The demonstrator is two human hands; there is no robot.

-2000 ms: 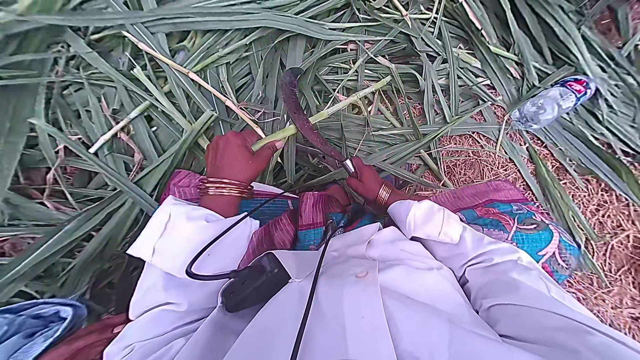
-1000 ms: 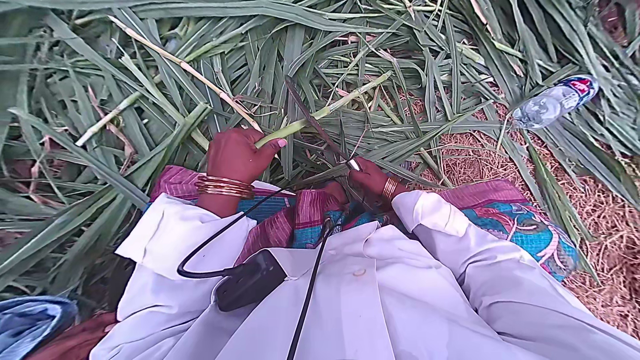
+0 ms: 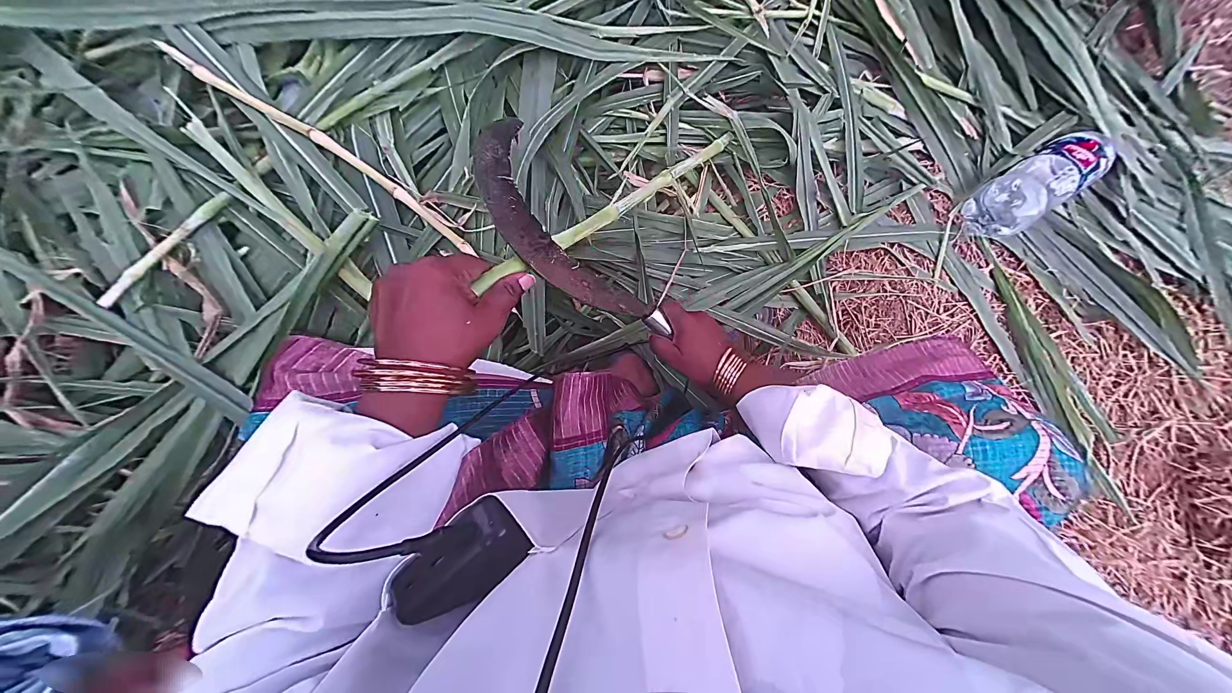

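Note:
My left hand is closed around a green plant stalk, whose cut-looking end points up and to the right. In my right hand is the handle of a sickle; most of that handle is hidden by my fingers. The dark curved blade crosses the stalk just right of my left thumb, its tip up and to the left. Whether the edge touches the stalk I cannot tell. Long green leaves lie beneath and around both hands.
A clear plastic bottle lies on the leaves at the upper right. Dry straw covers the ground at the right. A black device with a cable rests on my white shirt. Blue cloth shows at the lower left corner.
The sickle's blade has turned: one second ago it looked narrow, and now its broad curved side shows. Both hands keep their hold in nearly the same place.

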